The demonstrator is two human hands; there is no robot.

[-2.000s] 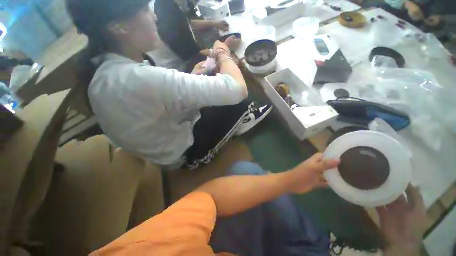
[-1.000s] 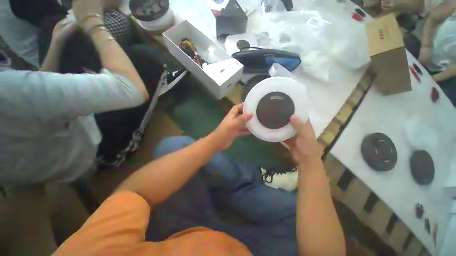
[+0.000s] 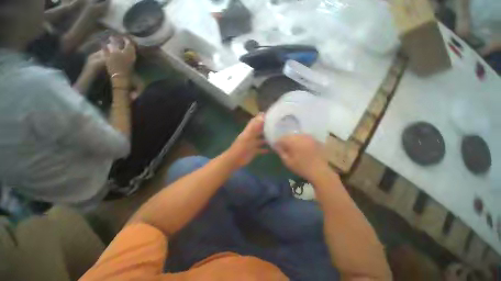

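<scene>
A round white housing (image 3: 307, 112) is in front of me above the table's near edge, its white face with a small central fitting towards me. My left hand (image 3: 251, 141) grips its left rim. My right hand (image 3: 299, 153) is over its lower part, fingers at the central fitting; blur hides the exact fingertip contact. A dark disc (image 3: 274, 90) lies on the table just behind the housing, partly covered by it.
An open white box (image 3: 211, 82) with wires stands beyond my left hand. Behind are a mirror dash cam (image 3: 274, 59) and clear bags. A brown carton (image 3: 426, 49) and two dark discs (image 3: 423, 144) are at right. A person (image 3: 55, 121) sits at left. Wooden pallet edges (image 3: 379, 104) show.
The housing's dark round face was towards me; now its white face is. My right hand has moved from the right rim onto the housing's lower face. The view has shifted.
</scene>
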